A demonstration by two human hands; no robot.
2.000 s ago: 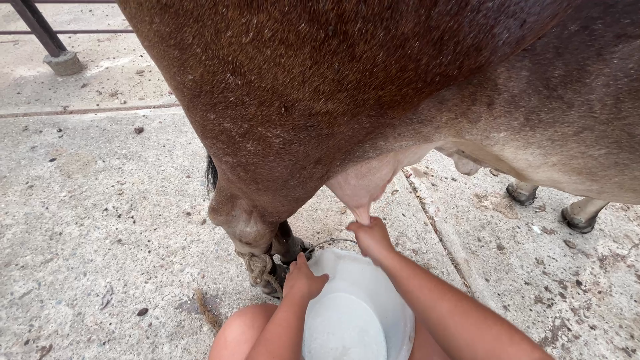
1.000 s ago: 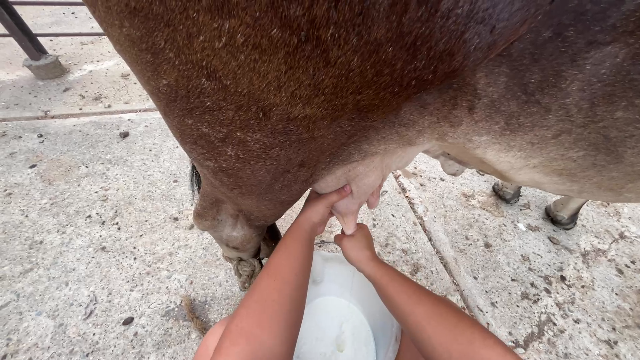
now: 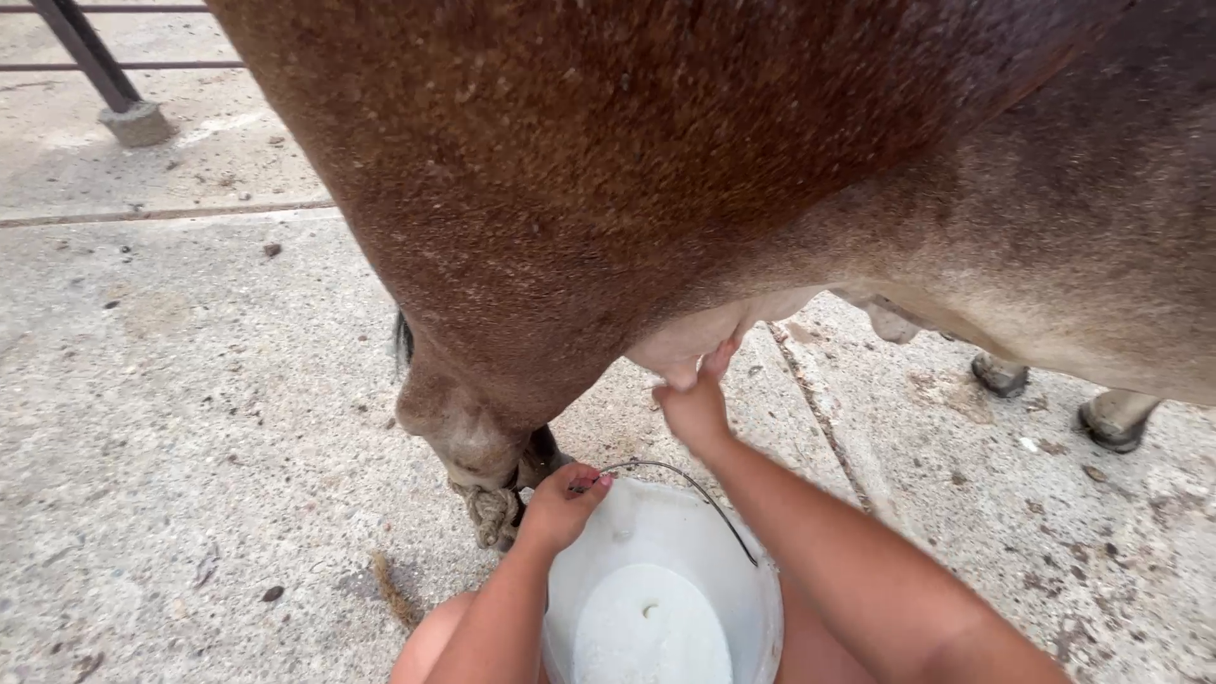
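Note:
A brown cow (image 3: 589,190) stands across the view, its pale udder (image 3: 698,332) hanging over a white plastic bucket (image 3: 750,627). White milk (image 3: 651,632) lies in the bottom of the bucket, which rests between my knees. My left hand (image 3: 562,508) grips the thin wire handle (image 3: 708,499) at the bucket's far left rim. Up at the udder, my right hand (image 3: 693,408) is closed around a teat (image 3: 679,373); its fingers partly hide that teat.
Rope (image 3: 494,513) binds the cow's hind legs just left of the bucket. Its front hooves (image 3: 1107,427) stand at the right on the concrete floor (image 3: 190,427). A metal fence post (image 3: 90,57) in a concrete footing is at the upper left.
My left hand has left the udder and come down to the bucket's wire handle, which now arches up over the rim. My right hand remains at the teats.

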